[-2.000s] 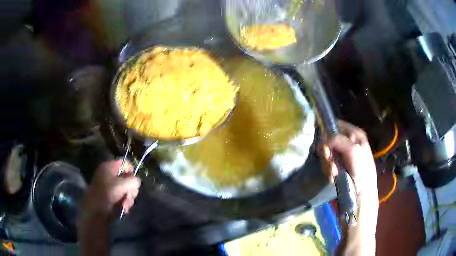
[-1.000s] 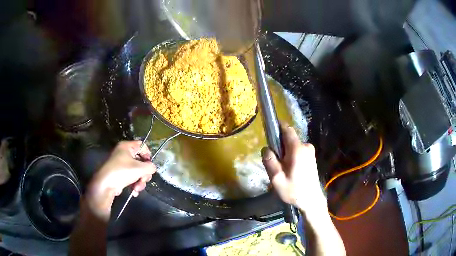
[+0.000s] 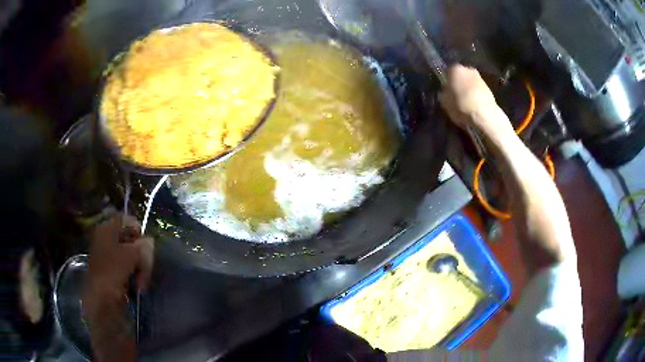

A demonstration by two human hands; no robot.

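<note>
My left hand (image 3: 121, 258) holds the wire legs of a wide sieve (image 3: 205, 165) heaped with golden fried crumbs (image 3: 187, 92), level over the left side of the wok. My right hand (image 3: 467, 95) grips the long metal handle of a skimmer (image 3: 428, 48); its round mesh head is mostly cut off by the top edge. The black wok (image 3: 272, 264) holds yellow frying oil (image 3: 332, 92) with white foam along the front and middle. Both hands are somewhat blurred.
A blue tray (image 3: 501, 272) of pale contents with a dark serving spoon (image 3: 444, 264) sits at the front right. A steel bowl (image 3: 67, 300) is partly behind my left arm. An orange hose (image 3: 488, 201) hangs at right above the reddish floor. Steel pots (image 3: 615, 102) stand far right.
The skimmer has moved off the crumbs, up and right, with my right hand. The sieve has shifted left in view. More of the oil and blue tray shows, and the crumbs' surface looks flatter.
</note>
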